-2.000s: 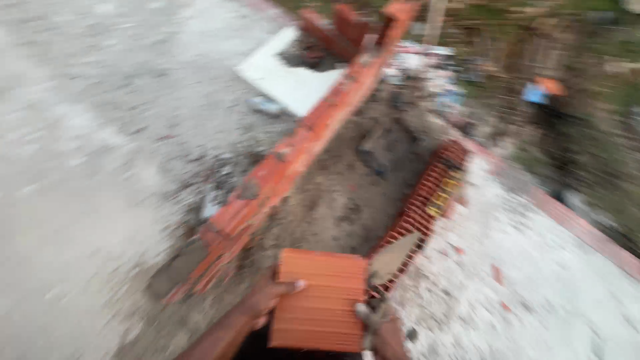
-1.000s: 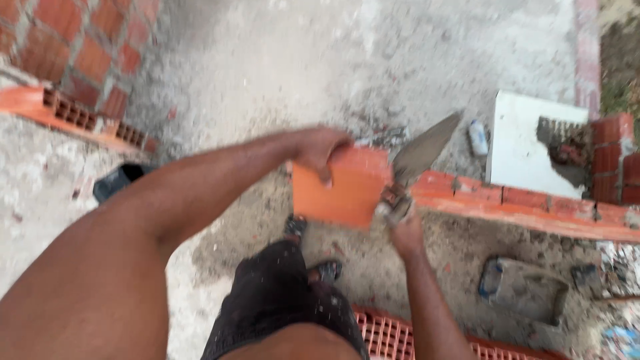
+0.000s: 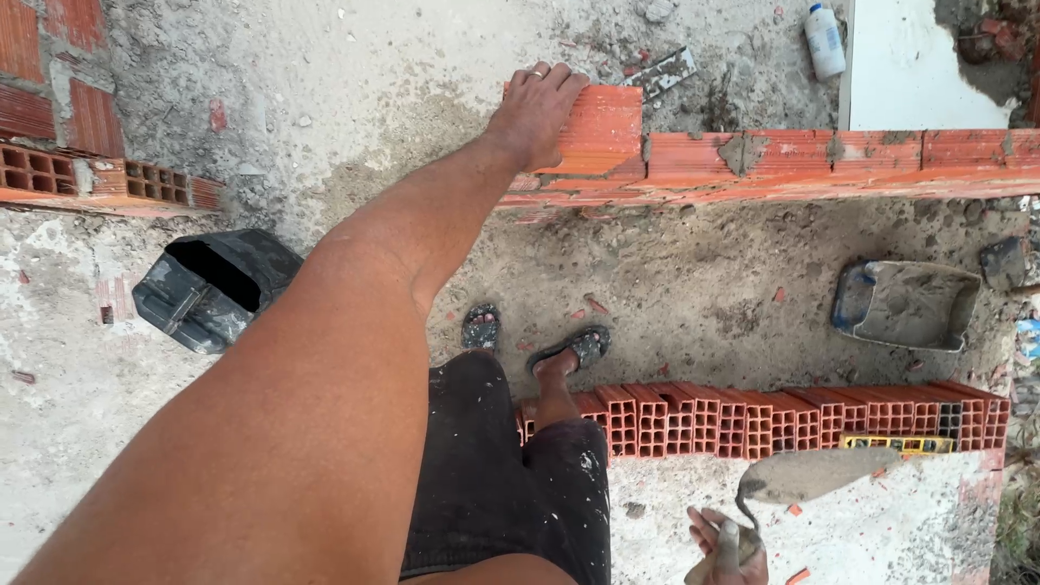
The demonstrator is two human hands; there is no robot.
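My left hand rests over the near-left part of a hollow red clay brick, fingers across its far edge and thumb on its side. That brick sits at the left end of the top course of a low brick wall, up against the mortared bricks. At the lower right, my right hand is closed round the handle of a mason's trowel, whose blade points right and carries a grey film of mortar.
A row of hollow bricks with a yellow spirit level lies right of my legs. A mortar tub stands on the sandy strip. At left are a black plastic container and another brick wall; beyond the wall, a white bottle.
The brick was held between both hands; now it sits on the wall under my left hand. My right hand has moved away from it, down and right, with the trowel.
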